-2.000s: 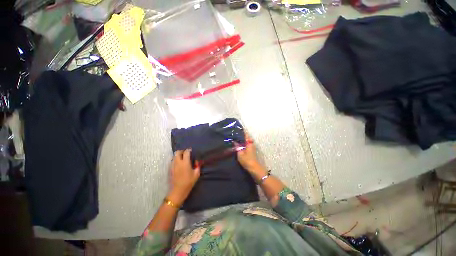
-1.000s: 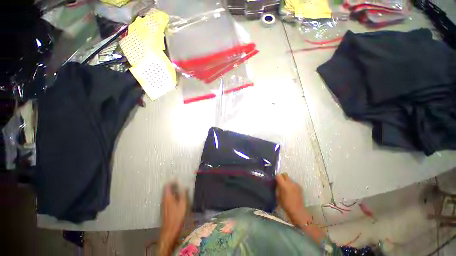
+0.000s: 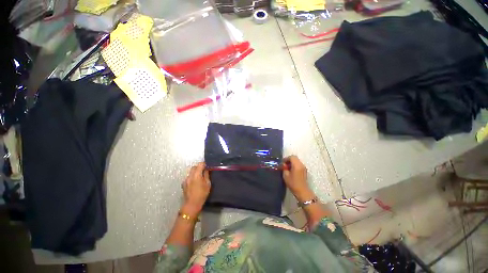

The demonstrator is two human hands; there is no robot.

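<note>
A folded dark garment (image 3: 245, 189) lies on the table in front of me. Its far half is inside a clear plastic bag (image 3: 243, 146) with glare on it. The bag's red-banded opening runs across the middle of the garment, and the near half is uncovered and matte. My left hand (image 3: 197, 186) grips the left end of the red band. My right hand (image 3: 294, 175) grips its right end. More empty clear bags with red bands (image 3: 200, 58) lie overlapping beyond the garment.
A dark garment pile (image 3: 67, 160) lies at left, a larger one (image 3: 396, 69) at right. Yellow sheets with dots (image 3: 142, 85) lie near the left pile. A small white ring (image 3: 260, 15) and grey stacks (image 3: 243, 5) are at the far side. Red strips (image 3: 353, 202) lie near the table's front edge.
The garment has shifted and lies straighter, with the bag's glossy part on its far half. My left hand, apart from it a second ago, is back at the bag's opening.
</note>
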